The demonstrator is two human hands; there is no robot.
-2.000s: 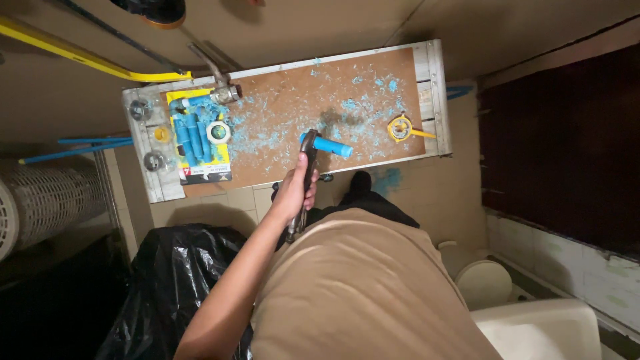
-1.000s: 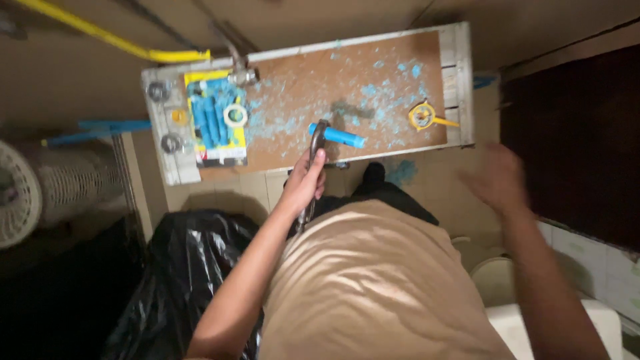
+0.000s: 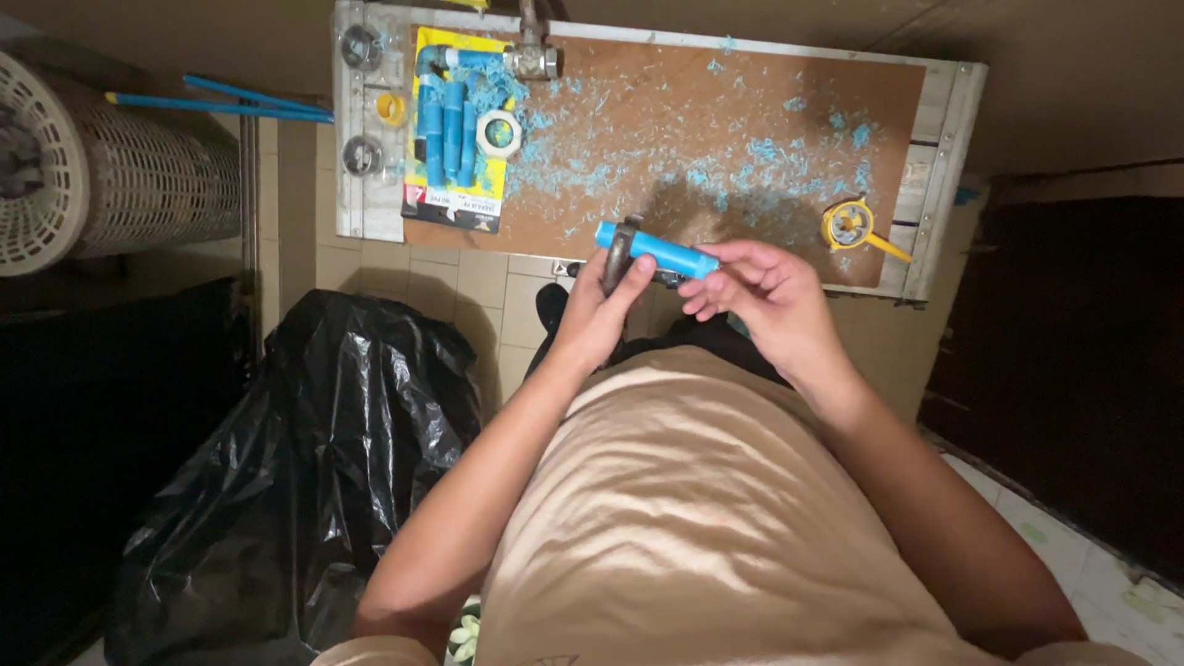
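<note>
My left hand (image 3: 601,305) is closed around a dark metal gripping tool, apparently pliers (image 3: 618,257), whose jaws clasp a short blue plastic pipe (image 3: 671,254) near its left end. At the pipe's right end are the fingers of my right hand (image 3: 763,287), touching it. Both hands are at the near edge of a workbench (image 3: 957,176) topped with a brown board (image 3: 647,111). Blue plastic shavings (image 3: 768,153) are scattered over the board. A yellow ring-shaped tool with a handle (image 3: 849,225) lies at its right.
Blue pipe pieces (image 3: 453,129), a white ring (image 3: 499,134) and a metal fitting (image 3: 532,63) lie at the bench's left, on or beside yellow packaging (image 3: 497,180). Below left is a black plastic bag (image 3: 370,398); a woven plastic basket (image 3: 157,194) stands farther left.
My right hand, raised off to the right one second ago, has come to the pipe's right end. My left hand still holds the tool. The view has shifted closer.
</note>
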